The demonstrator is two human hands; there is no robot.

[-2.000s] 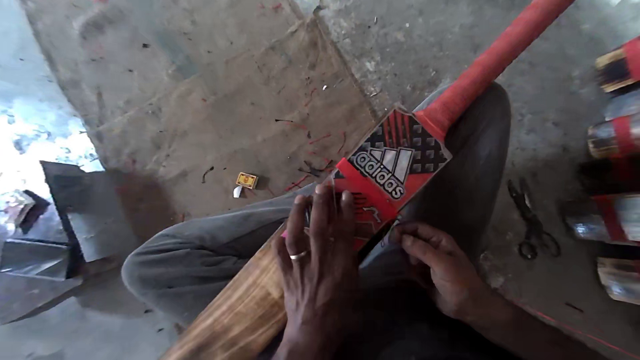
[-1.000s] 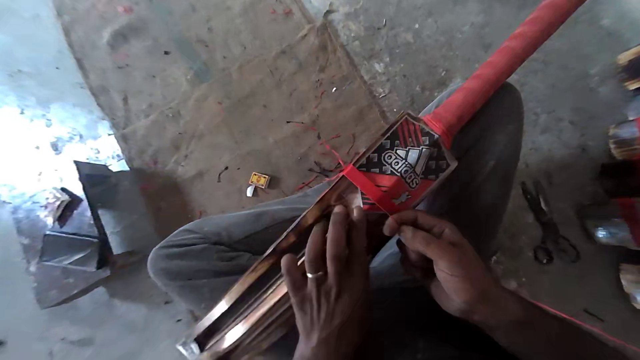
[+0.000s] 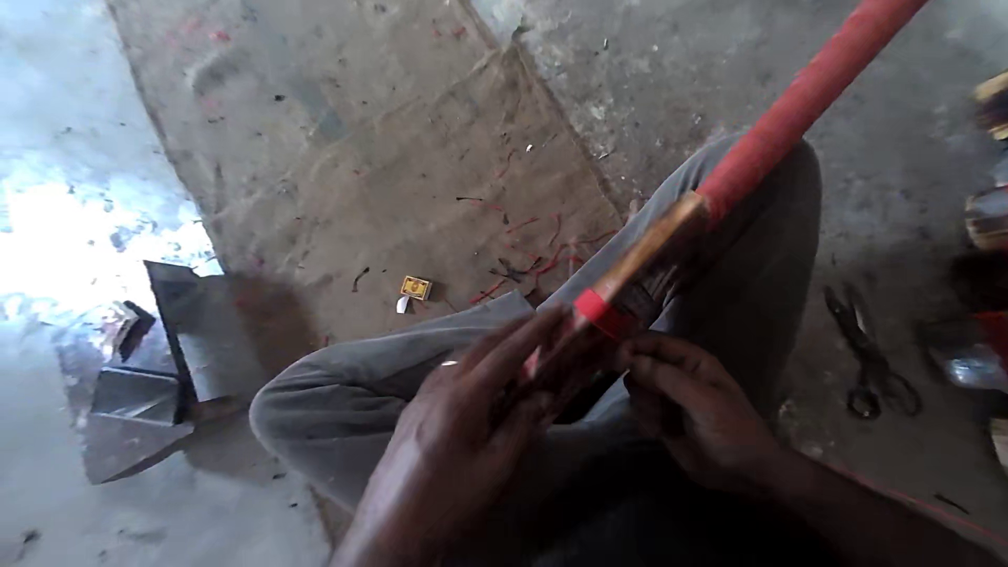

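A cricket bat (image 3: 654, 248) with a red wrapped handle (image 3: 815, 94) lies tilted across my lap, its wooden edge turned up. A band of red tape (image 3: 602, 313) goes across the blade. My left hand (image 3: 465, 417) grips the blade just below the band, thumb on one side and fingers on the other. At the right end of the band, my right hand (image 3: 693, 394) has thumb and forefinger pinched together; the tape seems to run into them, though blur and shadow hide the contact. The lower blade is hidden behind my left hand.
A matchbox (image 3: 416, 288) and red thread scraps (image 3: 555, 252) lie on the brown floor sheet (image 3: 378, 181). Scissors (image 3: 870, 354) rest on the floor right of my knee. More bats (image 3: 988, 216) line the right edge. Dark folded sheets (image 3: 138, 394) are at the left.
The bat has been turned about its length, from its printed face to its edge. My left hand has gone from lying flat on the blade to wrapping around it. The red band shows across the edge.
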